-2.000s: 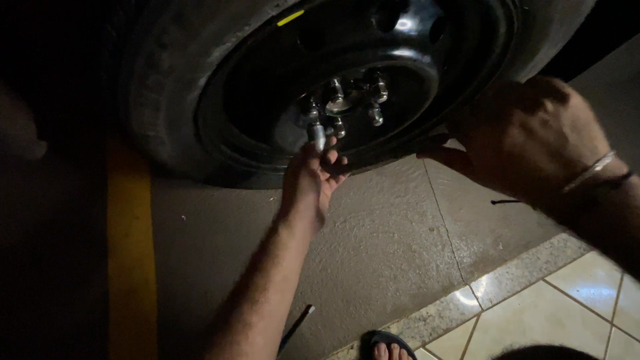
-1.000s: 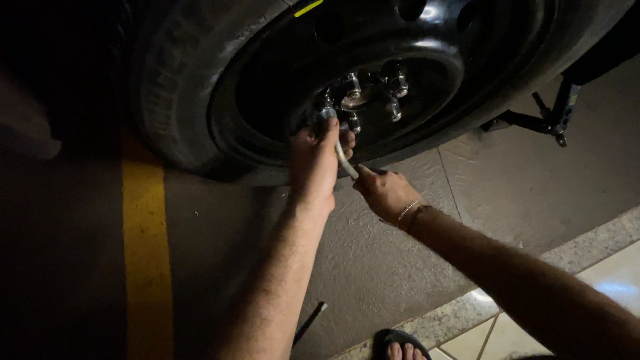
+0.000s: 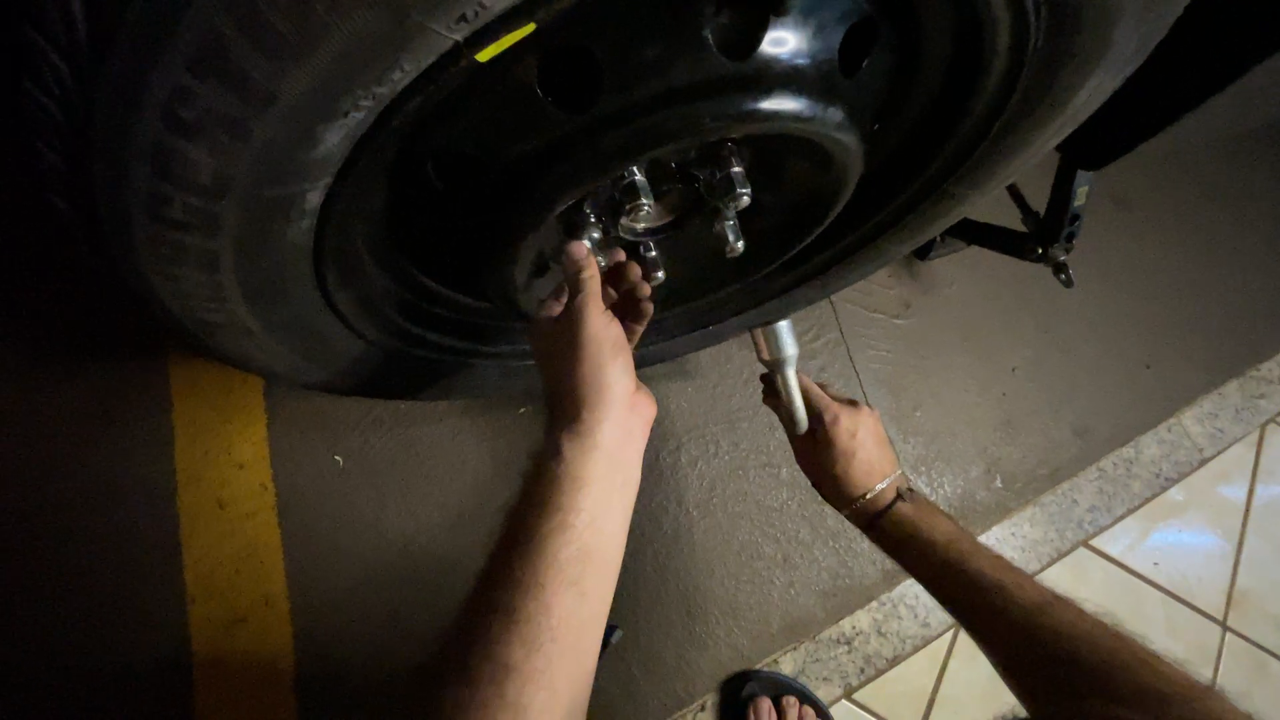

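Observation:
A black steel wheel (image 3: 800, 110) with a tyre (image 3: 240, 200) fills the upper part of the view. Several shiny lug nuts or bolts (image 3: 735, 188) stick out around its hub. My left hand (image 3: 595, 320) has its thumb and fingers on the lowest-left lug nut (image 3: 592, 232), which they partly cover. Lower right of the wheel, my right hand (image 3: 835, 435) grips a metal socket wrench (image 3: 778, 350), its socket end pointing up, near the tyre's lower edge and off the lug nuts. The rest of the wrench is hidden by the hand.
A scissor jack (image 3: 1040, 235) stands at the right beneath the dark car body. Yellow paint (image 3: 230, 540) stripes the floor at left. A stone edge (image 3: 910, 610) and pale tiles (image 3: 1170, 540) lie lower right, near a foot in a black sandal (image 3: 770, 690).
One second ago both hands were together at the wrench by the lower-left lug nut. My right hand has since moved right with the wrench, while my left hand stays at the nut.

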